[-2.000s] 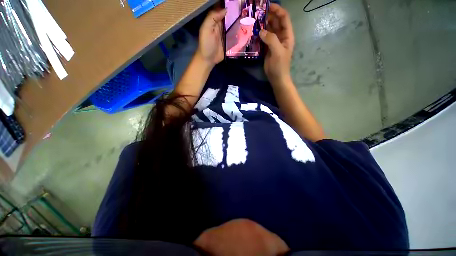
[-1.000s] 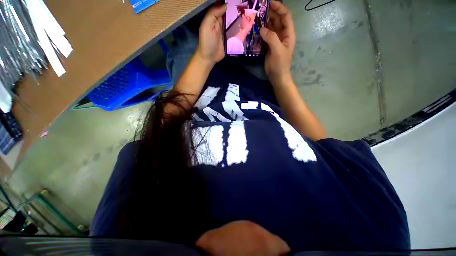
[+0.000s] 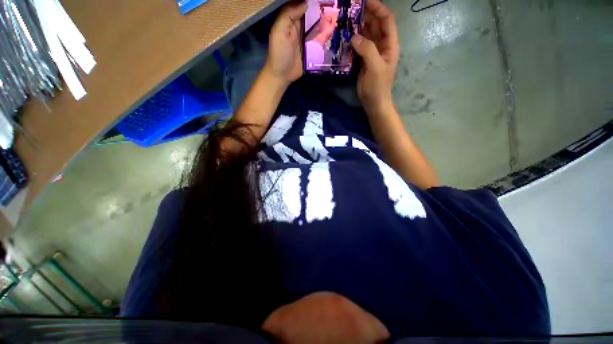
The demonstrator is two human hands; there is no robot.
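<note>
A black smartphone (image 3: pixel 329 37) with a lit pinkish picture is held upright over the lap at the top centre; its top end is cut off by the picture's edge. My left hand (image 3: pixel 288 46) is bare and grips the phone's left side. My right hand (image 3: pixel 378 57) is bare and grips its right side, with the thumb at the screen's right edge. The fingers behind the phone are mostly hidden.
A brown bench (image 3: pixel 144 54) at upper left bears thin silver ribbons (image 3: pixel 23 57), white strips (image 3: pixel 64 44), a blue piece (image 3: pixel 191 5) and dark cells (image 3: pixel 10 171). A blue stool (image 3: pixel 168 114) stands below its edge. A green frame (image 3: pixel 74 285) is at lower left.
The picture on the phone's screen has changed. The bench and its things have shifted slightly up and left in view. Both hands keep hold of the phone.
</note>
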